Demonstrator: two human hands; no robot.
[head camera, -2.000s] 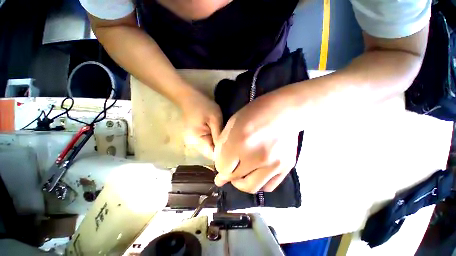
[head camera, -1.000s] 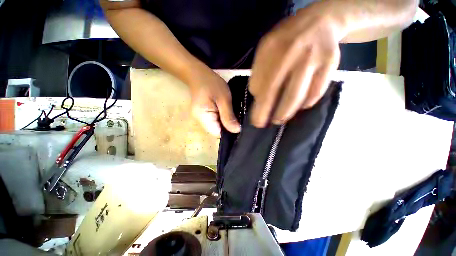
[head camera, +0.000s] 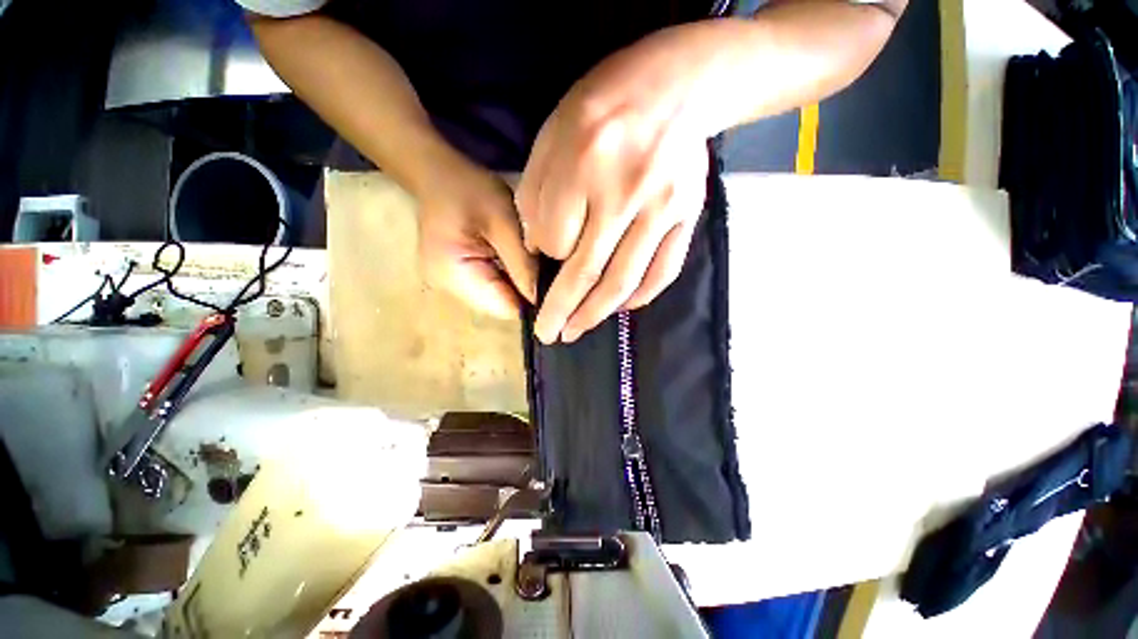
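The black fabric pouch (head camera: 684, 412) lies flat beside the machine, its silvery zipper (head camera: 627, 375) running lengthwise. One end reaches the presser foot area (head camera: 549, 506), where the machine head hides the needle. My left hand (head camera: 624, 187), on the picture's right, lies over the pouch; its fingertips press the edge on the machine-body side and its thumb is hidden. My right hand (head camera: 474, 243), on the picture's left, pinches the same edge beside those fingertips.
The cream machine head (head camera: 268, 537) fills the lower left, with a brown ridged block (head camera: 481, 468). Red-handled snips (head camera: 181, 368) and black looped scissors (head camera: 218, 281) lie on the machine. A zippered piece (head camera: 1011, 518) lies lower right; black pouches (head camera: 1067, 162) are stacked upper right.
The pouch was bunched, then opened out; it now lies straighter, its free side swung toward the machine. My left hand has moved from its middle to the edge beside my right hand.
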